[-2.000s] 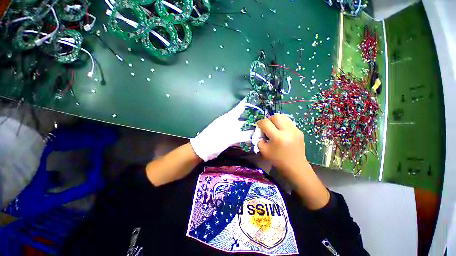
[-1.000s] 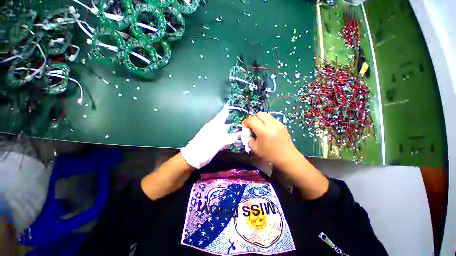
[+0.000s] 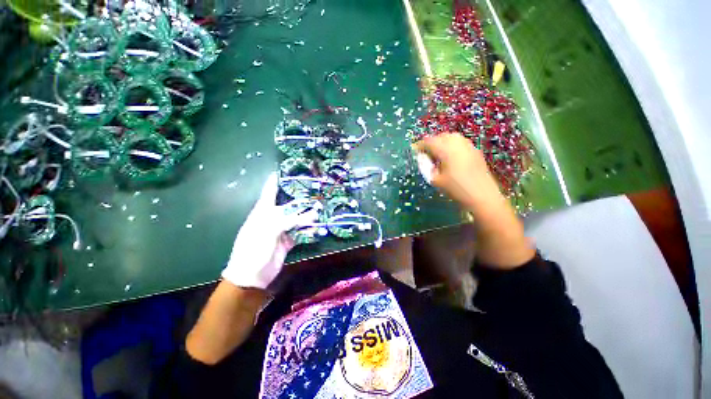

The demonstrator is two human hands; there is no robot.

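A panel of joined green ring boards (image 3: 323,175) lies on the dark green bench in front of me, with white leads trailing to its right. My left hand (image 3: 265,234), in a white glove, holds the panel's left near side with the fingertips. My right hand (image 3: 452,164), with white wraps on the fingertips, is off the panel, at the left near side of the heap of short red wires (image 3: 483,117). Its fingers are curled together; whether a wire is between them cannot be told.
A large pile of green ring assemblies (image 3: 144,105) is left of centre. A darker tangled group (image 3: 35,218) lies at far left. White specks are scattered on the bench. Beyond the heap are a small red wire bunch (image 3: 468,25) and a yellow-and-black item (image 3: 497,72).
My right hand has left the panel and moved right to the red wire heap. My left hand stays at the panel. The view has turned, so the bench things appear shifted.
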